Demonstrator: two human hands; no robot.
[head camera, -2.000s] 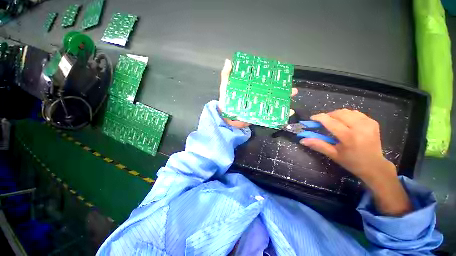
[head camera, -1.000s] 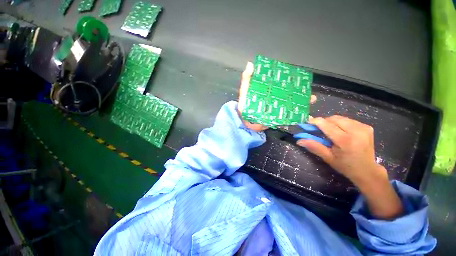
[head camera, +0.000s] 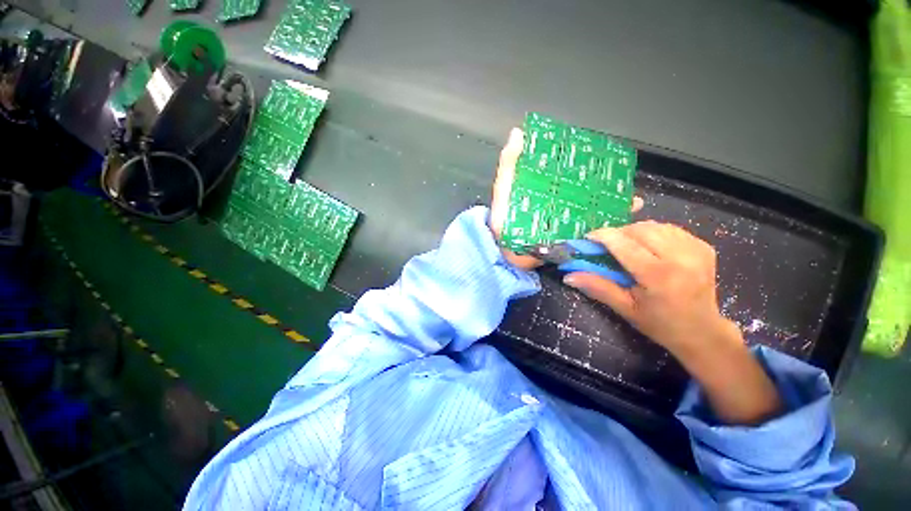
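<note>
My left hand (head camera: 507, 178) holds a green circuit board panel (head camera: 571, 180) from beneath, its fingers showing at the left edge and a fingertip at the right edge. My right hand (head camera: 664, 284) is closed around the blue handles of the flush cutters (head camera: 595, 261). The cutters' metal jaws are at the panel's lower edge, left of its middle. Whether the jaws are open or touching a lead is too small to tell. Both hands are above the black tray (head camera: 861, 289), whose floor is scattered with tiny silvery clippings (head camera: 754, 324).
Green boards (head camera: 290, 225) lie in a group left of the tray, with another board (head camera: 308, 32) beyond. A green reel (head camera: 193, 48) and dark equipment with a cable stand at left. A lime-yellow roll (head camera: 887, 180) lies at right. Yellow-black tape (head camera: 235, 294) marks the green floor.
The cutters and my right hand have moved left along the panel's lower edge. My left hand still holds the panel. The whole view has shifted, so the scene lies farther right.
</note>
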